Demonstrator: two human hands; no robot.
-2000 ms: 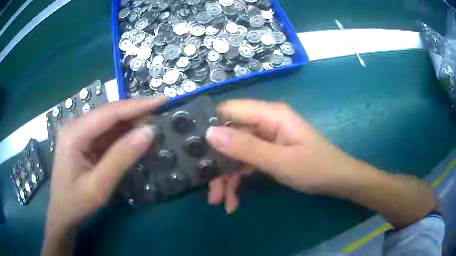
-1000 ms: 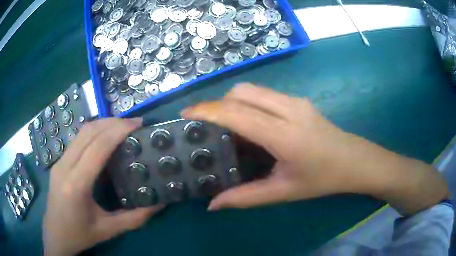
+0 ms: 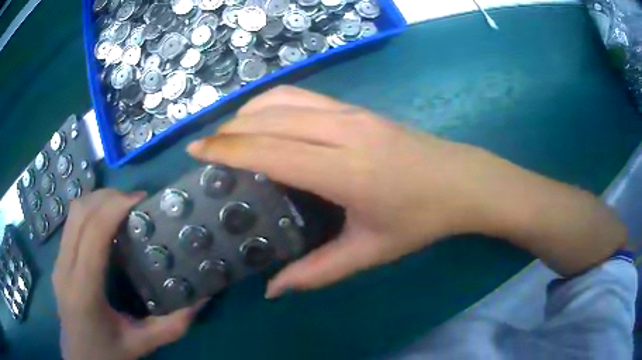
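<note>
A dark metal fixture plate [image 3: 167, 274] with nine round seated parts in three rows of three lies tilted between my hands, low in the view. My left hand [image 3: 91, 274] grips its left end, fingers on the far edge and thumb at the near edge. My right hand [image 3: 352, 176] is around its right end, fingers along the far edge and thumb near the close right corner. Small studs show near the plate's corners. The plate's underside is hidden.
A blue tray [image 3: 246, 90] heaped with shiny metal discs [image 3: 172, 46] stands beyond the plate. Two more filled fixtures [image 3: 56, 176] [image 3: 13, 278] lie at the left. A cotton swab [image 3: 486, 14] lies at the top right, with a clear plastic bag [image 3: 623, 35] at the far right.
The plate and both hands have shifted left in view, and the plate has turned to tilt more. My right hand's fingers reach farther along its far edge. The tray appears farther up and left.
</note>
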